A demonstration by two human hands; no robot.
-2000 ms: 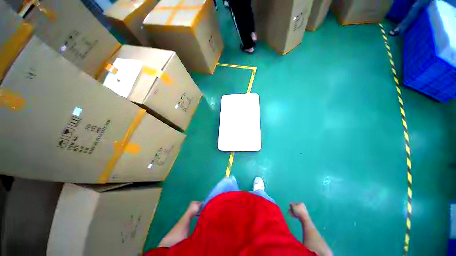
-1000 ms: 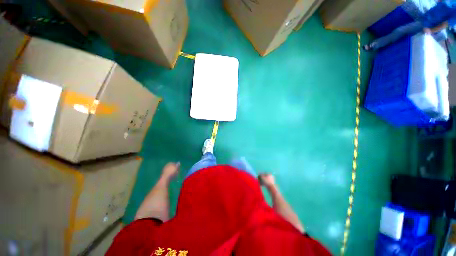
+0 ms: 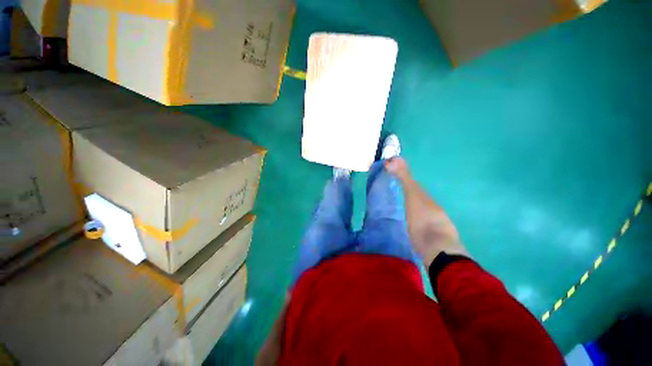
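Observation:
A flat white board [image 3: 350, 100] with rounded corners and a pale wood-like tint at its top lies in front of my feet. My right hand [image 3: 396, 168] is near its lower right corner, beside my shoe; its fingers are small and blurred, and touch cannot be told. My left forearm shows beside the red shirt and is cut off by the bottom edge. A pale blur on the lower cartons may be my left hand, but this is unclear.
Taped cartons [image 3: 214, 207] are stacked at the left, with a white sheet [image 3: 116, 227] on one. Another taped carton [image 3: 236, 53] stands left of the board, and one [image 3: 500, 25] at the top right. Yellow-black floor tape [image 3: 597, 261] runs at the right.
The view has shifted closer to the board and left cartons. My right arm now reaches forward toward the board. My left hand is no longer clearly visible. The blue crates have mostly left view.

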